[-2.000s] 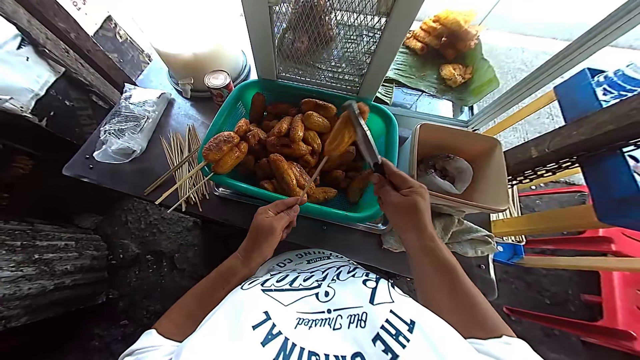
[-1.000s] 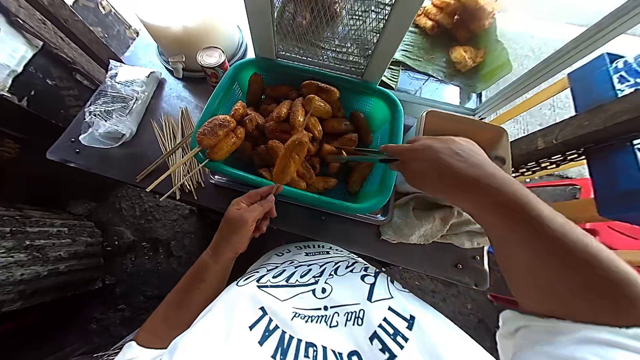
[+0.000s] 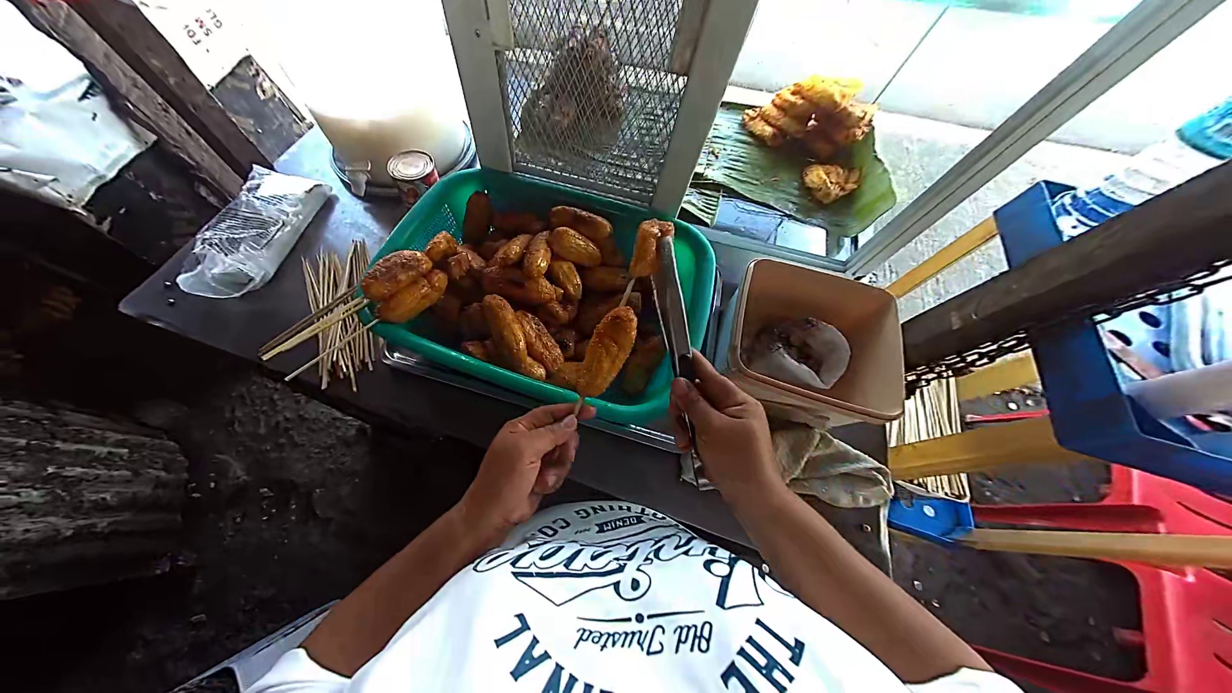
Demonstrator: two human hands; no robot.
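Note:
My left hand [image 3: 534, 452] pinches the lower end of a bamboo skewer just off the front rim of the green plastic basket [image 3: 462, 371]. One fried banana [image 3: 608, 351] is threaded on that skewer, and its tip sticks out above. My right hand [image 3: 722, 419] is closed on metal tongs [image 3: 672, 298], whose jaws are at another fried banana piece [image 3: 650, 248] by the skewer's tip. Many glazed fried bananas [image 3: 520, 284] fill the basket. Skewered bananas [image 3: 404, 286] rest on its left rim, their sticks pointing outward.
Loose bamboo skewers [image 3: 339, 313] and a plastic-wrapped pack [image 3: 252, 231] lie left on the table. A can [image 3: 412, 173] stands behind. A tan container [image 3: 818, 279] and a cloth [image 3: 833, 467] are at the right. Fried food [image 3: 813, 115] sits on a banana leaf [image 3: 871, 197] beyond the frame.
The tongs have gone from lying low across the basket's right side to upright at its back right, where they now meet a banana piece. My left hand still holds the skewer with one banana.

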